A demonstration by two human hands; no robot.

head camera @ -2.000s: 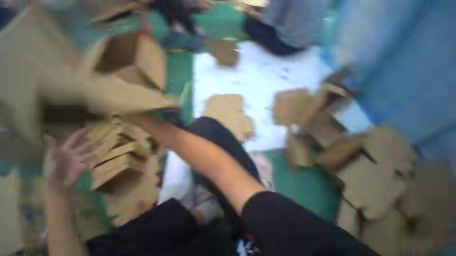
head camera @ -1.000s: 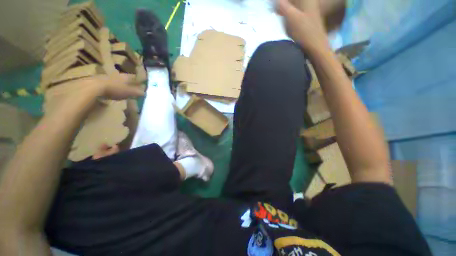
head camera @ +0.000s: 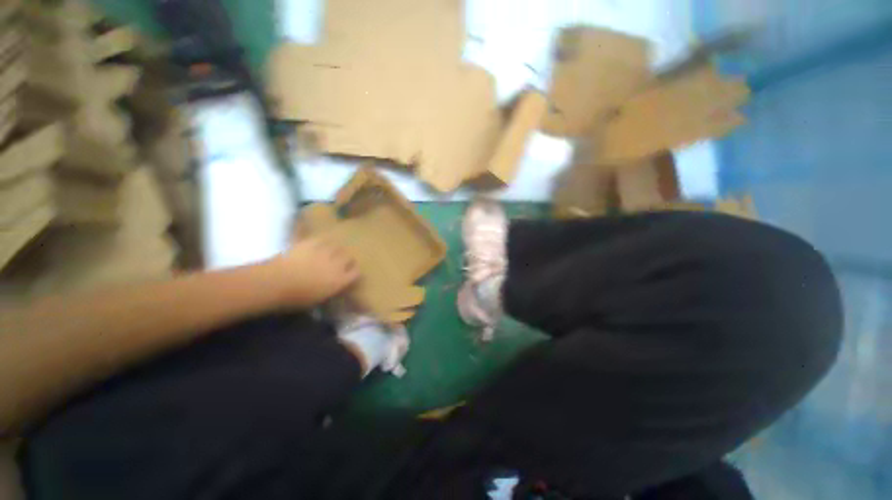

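My left hand [head camera: 318, 270] is at the left edge of a small brown open box [head camera: 386, 234] and its fingers rest on or grip that edge; blur hides the exact grip. The box lies tilted, open side up, low above the green floor between my legs. Flat box blanks [head camera: 391, 98] lie beyond it on the white sheet [head camera: 235, 215]. My right hand is not in view.
A stack of nested boxes [head camera: 49, 195] stands at the left beside a dark shoe [head camera: 200, 44]. More folded or partly folded cardboard [head camera: 675, 112] lies at the upper right. Blue plastic sheeting [head camera: 812, 127] hangs at the right. My knee [head camera: 763, 293] is at the right.
My left hand has moved from near the stack to the small box. My right hand has left the picture. My right leg has swung out to the right, and the view has shifted.
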